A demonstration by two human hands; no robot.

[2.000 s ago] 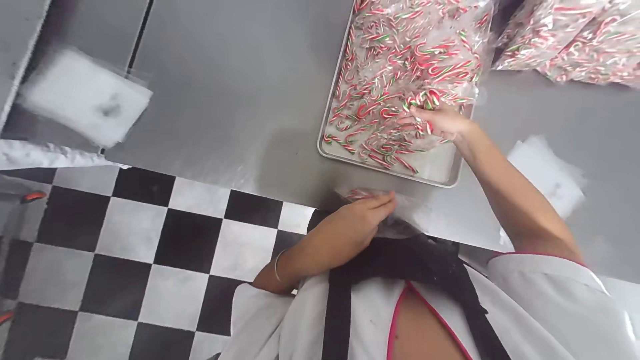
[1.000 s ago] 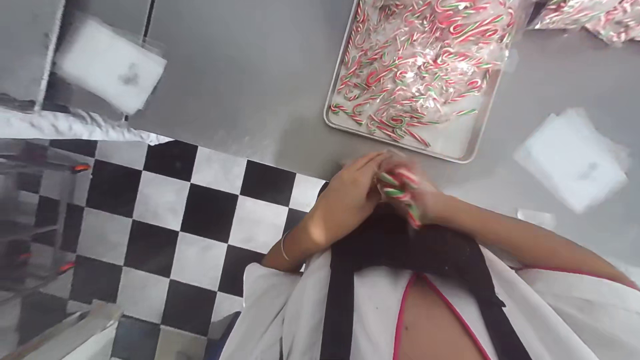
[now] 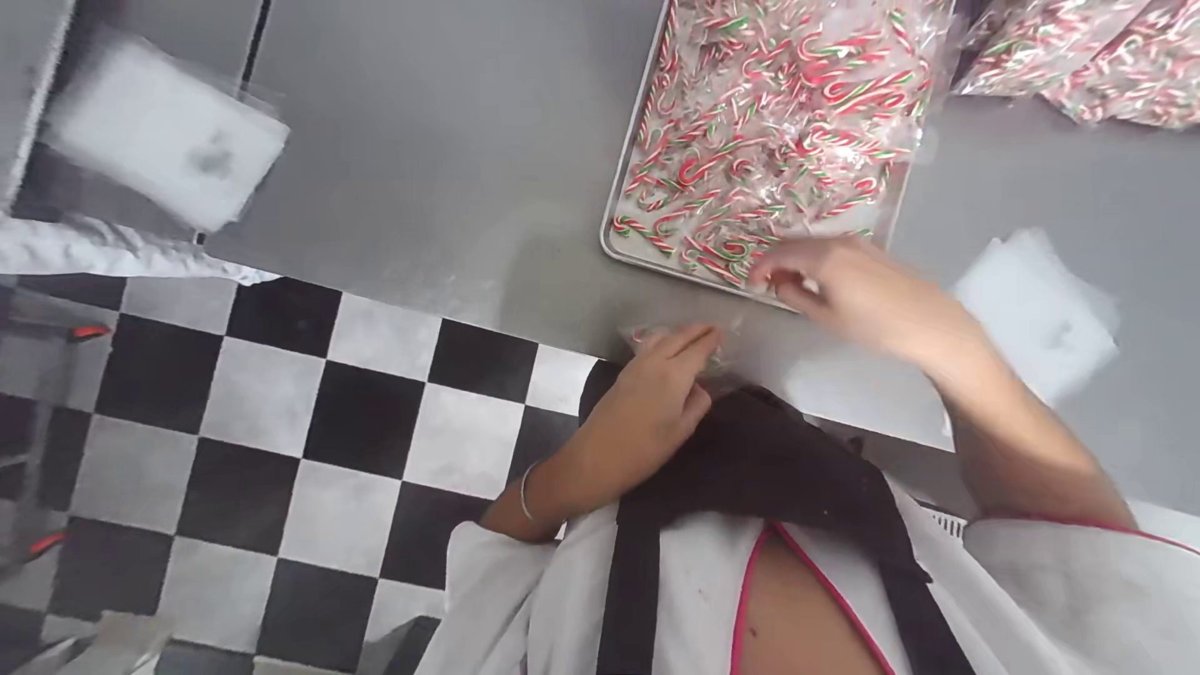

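Observation:
Many small red, green and white candy canes (image 3: 778,131), mixed with clear wrapping, lie in a metal sheet tray (image 3: 614,225). My right hand (image 3: 834,286) is blurred over the tray's near right corner, fingers curled; whether it holds a candy cane cannot be told. Nearer my body, at the table's edge, my left hand (image 3: 661,389) is closed on a clear plastic bag (image 3: 647,335), with a little red and green showing inside. My left fingers hide most of that bag.
Filled bags of candy canes (image 3: 1050,47) lie at the back right. A stack of clear bags (image 3: 1041,314) is right of my right hand, another stack (image 3: 173,131) at the far left. White crumpled plastic (image 3: 103,248) lies along the left table edge. Wire shelving stands lower left.
A second ago both hands were together at the table's edge around several candy canes. My right hand has since moved up to the tray's near corner, while my left stays near the edge with the bag.

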